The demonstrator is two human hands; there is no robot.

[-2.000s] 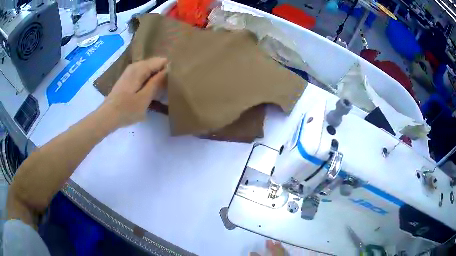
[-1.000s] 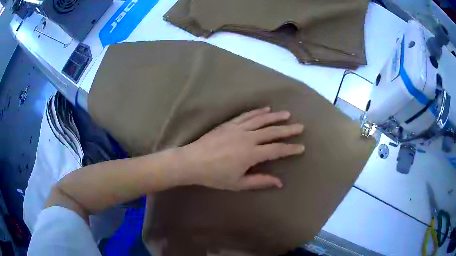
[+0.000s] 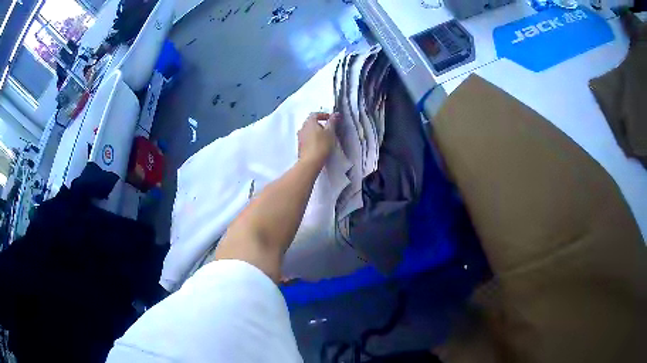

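My left hand (image 3: 317,136) is at the layered edge of a stack of whitish cut panels (image 3: 248,152), left of the sewing table. Its fingertips are pinched at the edge of an upper panel. Dark grey cloth (image 3: 397,156) lies along the stack's right side. A large brown panel (image 3: 553,213), right side up, lies on the table and hangs over its front edge. A blurred brownish shape shows at that panel's lower left; I cannot tell whether it is my right hand. The needle is out of view.
The stack rests on a blue support (image 3: 433,234). The white table (image 3: 489,67) carries a control panel (image 3: 443,46) and a blue JACK label (image 3: 553,35). More brown cloth (image 3: 628,99) lies at the right edge. Black cloth (image 3: 78,269) and another white table (image 3: 113,135) are at left.
The view has swung left to the stack. My left hand has left the brown panel and moved to the stack's edge. The sewing machine head has gone out of view.
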